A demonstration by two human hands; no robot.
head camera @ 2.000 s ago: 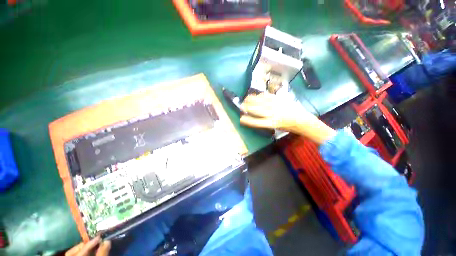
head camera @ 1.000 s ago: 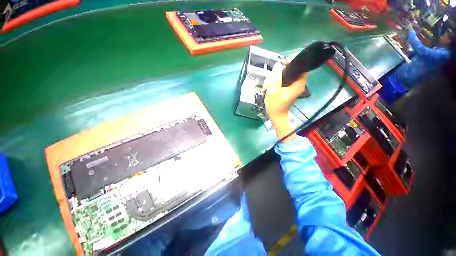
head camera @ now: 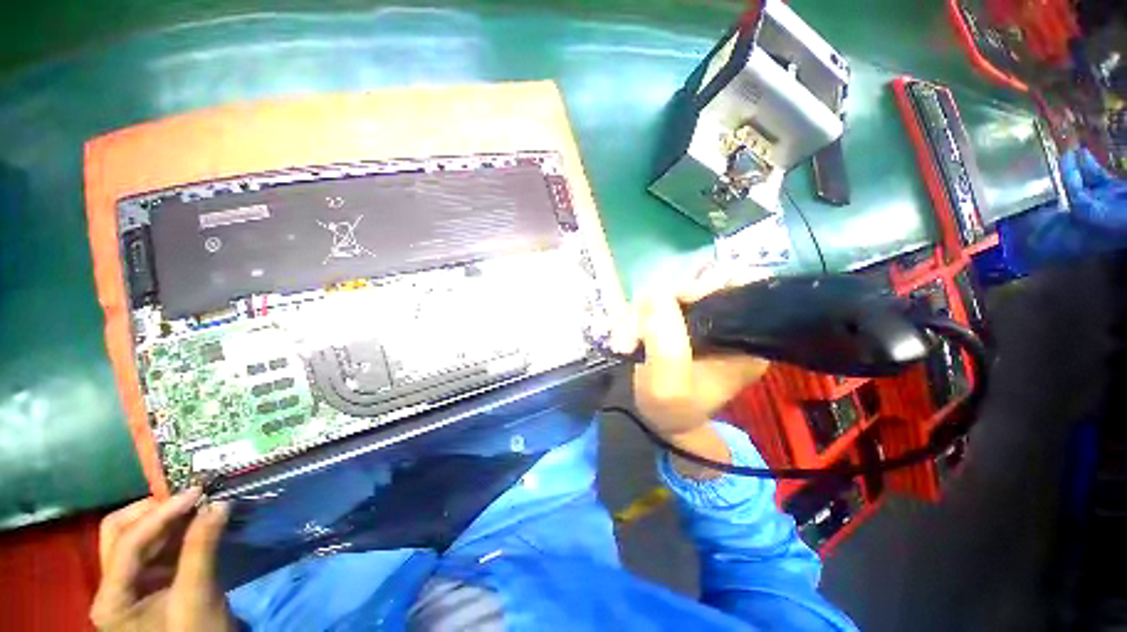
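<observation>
An open laptop base assembly (head camera: pixel 346 247) lies in an orange-red foam tray (head camera: pixel 334 124), its long black battery in the far half and green motherboard at near left. The dark display lid (head camera: pixel 420 475) hangs from the near edge toward the lap. My right hand (head camera: pixel 686 370) holds the black electric screwdriver (head camera: pixel 803 324) sideways, its front end at the near right corner of the base; the tip is hidden by the fingers. My left hand (head camera: pixel 161 562) has its thumb and fingertips at the near left hinge corner; whether a small part is pinched there is unclear.
The silver-white screw feeder (head camera: pixel 766 117) stands beyond the tray at right, with a black flat object (head camera: pixel 832 173) beside it. Stacked red-orange trays (head camera: pixel 865 414) stand right of the bench. A blue sleeve (head camera: pixel 1088 198) of another person shows at far right.
My right hand has brought the screwdriver from beside the feeder to the laptop's near right corner. My left hand shows at the near left corner. The view has shifted, putting the laptop higher in frame.
</observation>
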